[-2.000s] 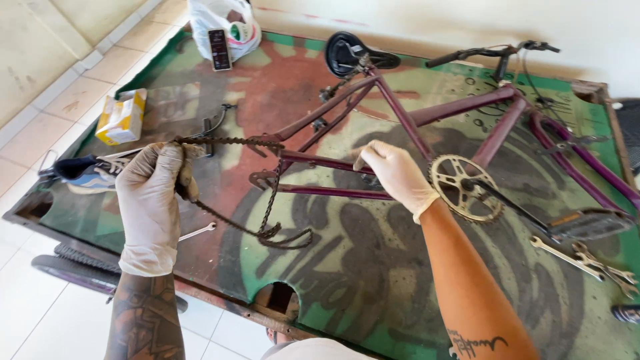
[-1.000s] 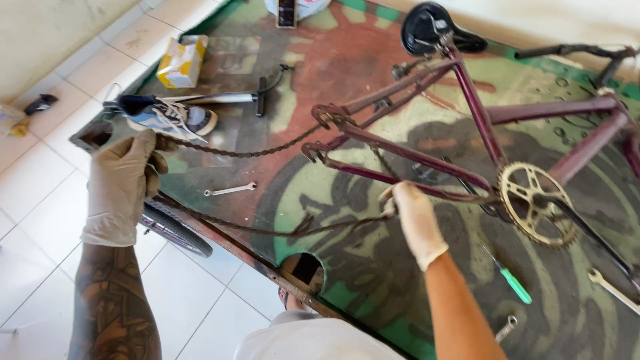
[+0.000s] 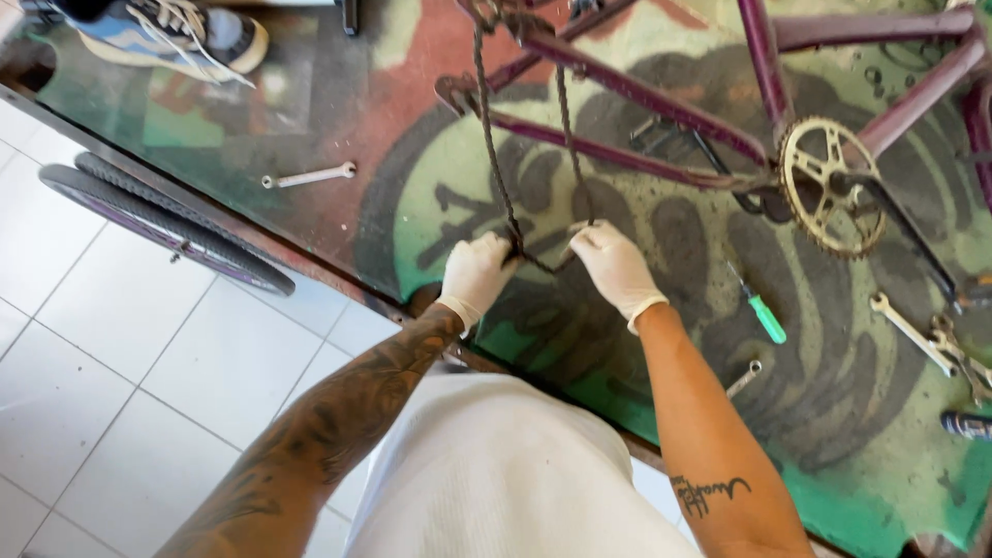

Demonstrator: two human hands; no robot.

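My left hand (image 3: 482, 273), in a pale glove, grips a dark bicycle chain (image 3: 496, 167) near the table's front edge. Close on its right, my gloved right hand (image 3: 616, 267) pinches another part of the same chain. A short length of chain sags between the two hands, and two strands rise from them to the rear end of a purple bicycle frame (image 3: 643, 97). The frame lies on the painted table, its chainring (image 3: 831, 187) and crank to the right of my hands. Whether the chain is looped through the frame's rear end cannot be told.
A combination wrench (image 3: 310, 176) lies left of the chain. A green-handled screwdriver (image 3: 766, 318), a small wrench (image 3: 745, 377) and more wrenches (image 3: 913, 335) lie at right. A shoe (image 3: 186, 35) stands at the upper left. Bicycle wheels (image 3: 178, 232) are beside the table above the tiled floor.
My left hand has moved right from the table's left side, bringing the chain in close to my right hand. The chain, stretched wide before, now hangs in a narrow loop.
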